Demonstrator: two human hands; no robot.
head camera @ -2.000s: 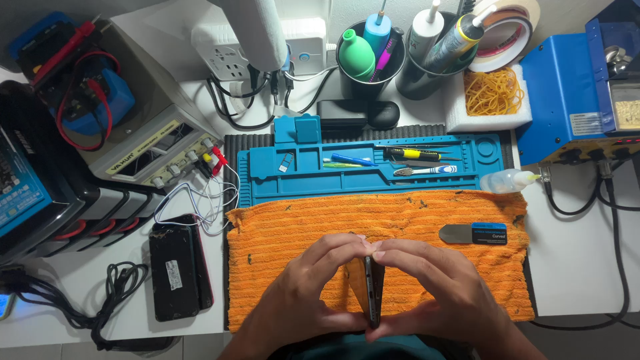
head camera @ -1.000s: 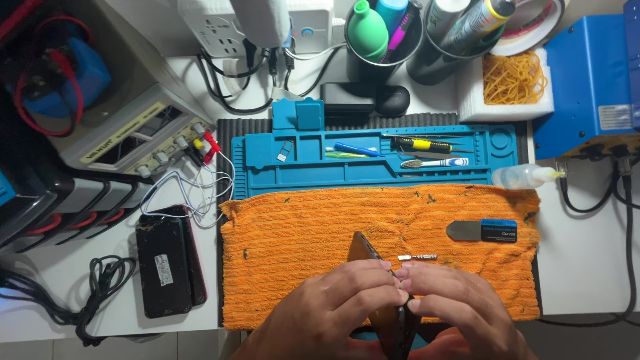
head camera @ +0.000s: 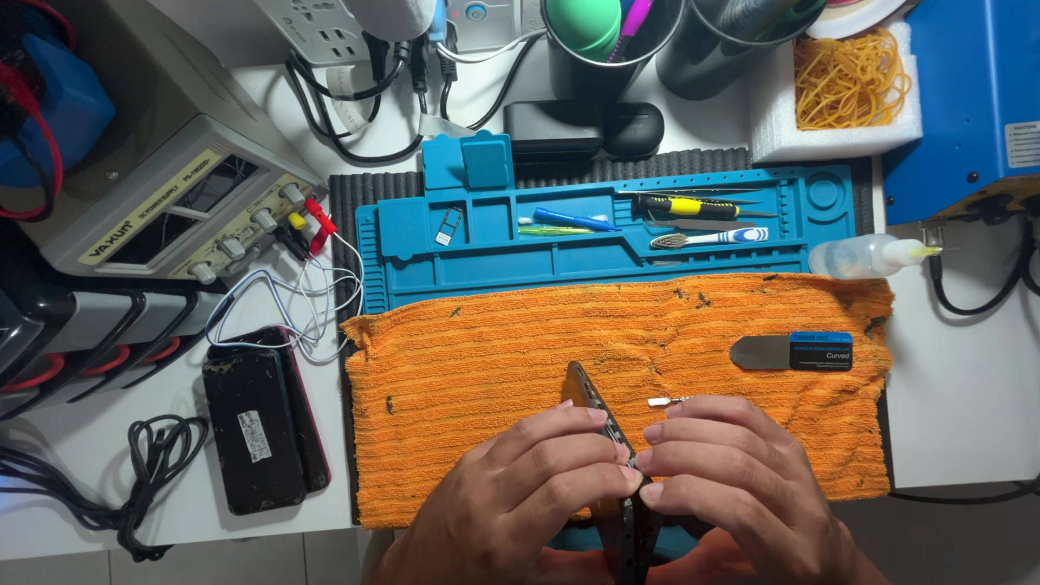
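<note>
A dark smartphone (head camera: 591,388) stands on its edge over the orange towel (head camera: 487,366), its narrow side facing up. My left hand (head camera: 528,487) grips it from the left, fingertips along the upper edge. From the right, my right hand (head camera: 739,479) holds the same edge, its fingertips close to those of the left. A thin seam or gap seems to run along that edge; its depth is hidden. Just beyond my right fingertips lies a small metal tool (head camera: 666,401), partly covered. Farther right on the towel rests a flat metal screen-opening blade (head camera: 760,352) with a black and blue handle.
Behind the towel lies a blue silicone mat (head camera: 496,272) holding a screwdriver (head camera: 686,206), a toothbrush (head camera: 711,238) and tweezers. A clear bottle (head camera: 861,256) lies at its right end. Two phones (head camera: 252,431) are stacked at left, near a power supply (head camera: 187,211) and cables. Rubber bands (head camera: 849,81) fill a white foam box.
The small metal tool now lies on the towel, where none shows in the oldest frame. The phone has gone from nearly upright in view to slanted, hands still on it. The view has moved closer.
</note>
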